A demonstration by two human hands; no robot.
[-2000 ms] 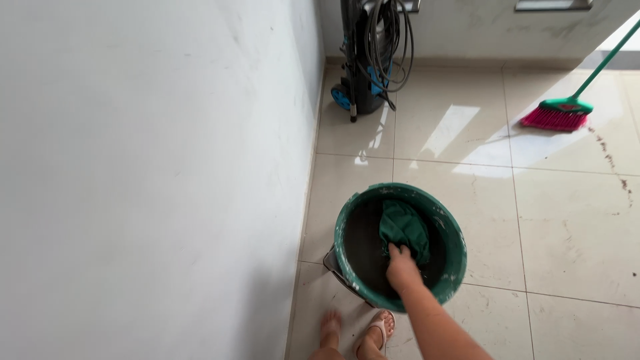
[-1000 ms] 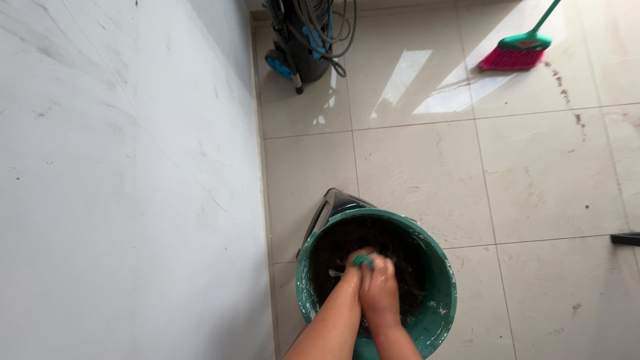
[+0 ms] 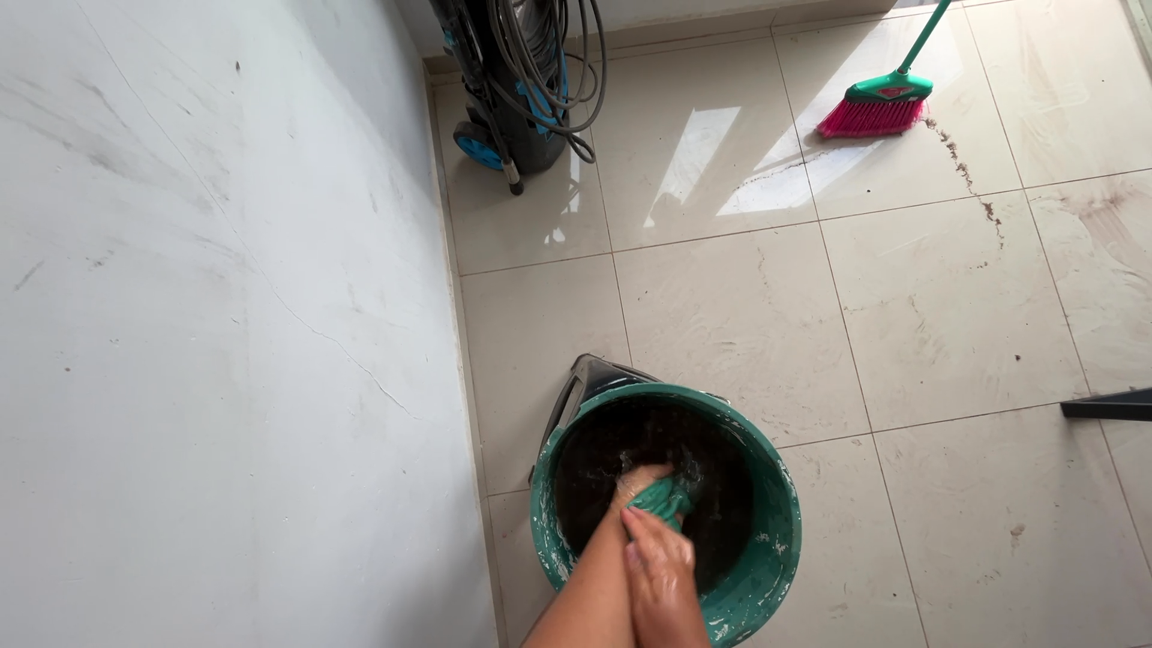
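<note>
A green plastic bucket [image 3: 779, 531], with whitish flecks on its wall, holds dark water [image 3: 594, 477]. Both hands are inside it at the water. A wet green cloth [image 3: 661, 500] is bunched between them. My left hand [image 3: 641, 481] lies at the far side of the cloth, its fingers mostly hidden by cloth and water. My right hand [image 3: 661, 549] grips the near side of the cloth, close against the left wrist. The bucket stands on or against a dark frame-like object [image 3: 589, 373], mostly hidden beneath it.
A white scuffed wall [image 3: 225, 360] runs along the left. A black and blue pressure washer [image 3: 531, 117] with a coiled hose stands in the far corner. A green broom with pink bristles [image 3: 871, 117] rests beside a line of dirt [image 3: 967, 175]. A black leg-like piece [image 3: 1111, 405] enters at right.
Two seconds ago only one hand was seen, holding the cloth in the bucket; now both hands are at the cloth. The view has shifted, and the feet no longer show.
</note>
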